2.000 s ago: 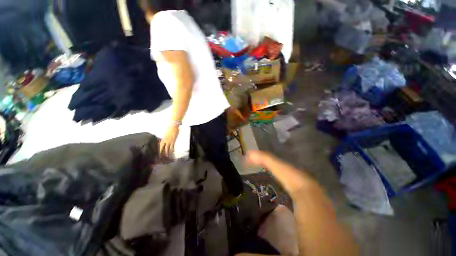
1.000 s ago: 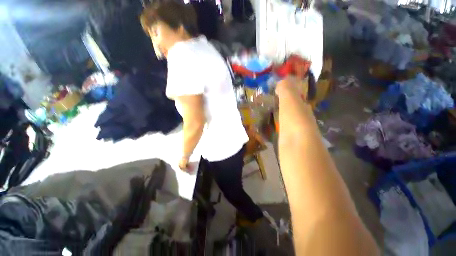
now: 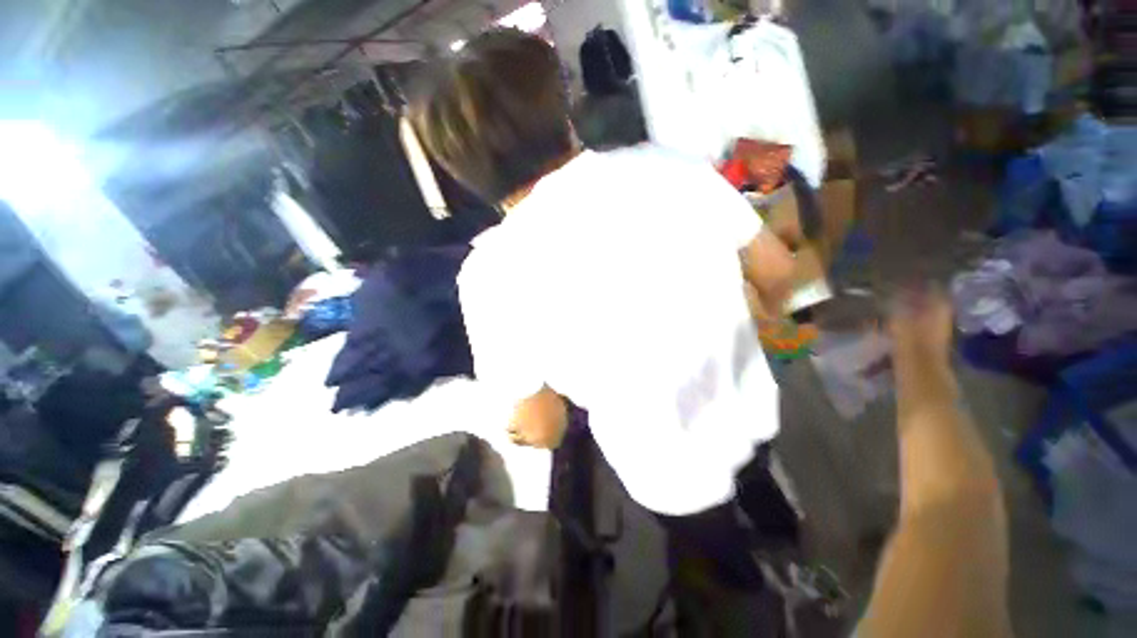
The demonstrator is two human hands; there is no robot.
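Note:
Dark garments with a shiny grey lining (image 3: 249, 580) lie at the lower left, on the near part of the white table (image 3: 287, 430). Matte brown-grey cloth (image 3: 349, 499) borders the lining and hangs over the table's edge. My right hand (image 3: 920, 312) is raised at the right, away from the garments, at the end of an outstretched bare forearm. It is blurred, and its fingers cannot be made out. My left hand is not in view.
A person in a white T-shirt (image 3: 623, 324) stands close in front, beside the table. A navy garment heap (image 3: 405, 330) lies farther back on the table. Cardboard boxes (image 3: 838, 187) stand behind. Mauve cloth (image 3: 1060, 293) and a blue crate (image 3: 1060, 411) are on the floor at right.
The view has tilted up. The person in white now stands nearer and larger, turned with their back to me. My right forearm has shifted towards the right of the picture.

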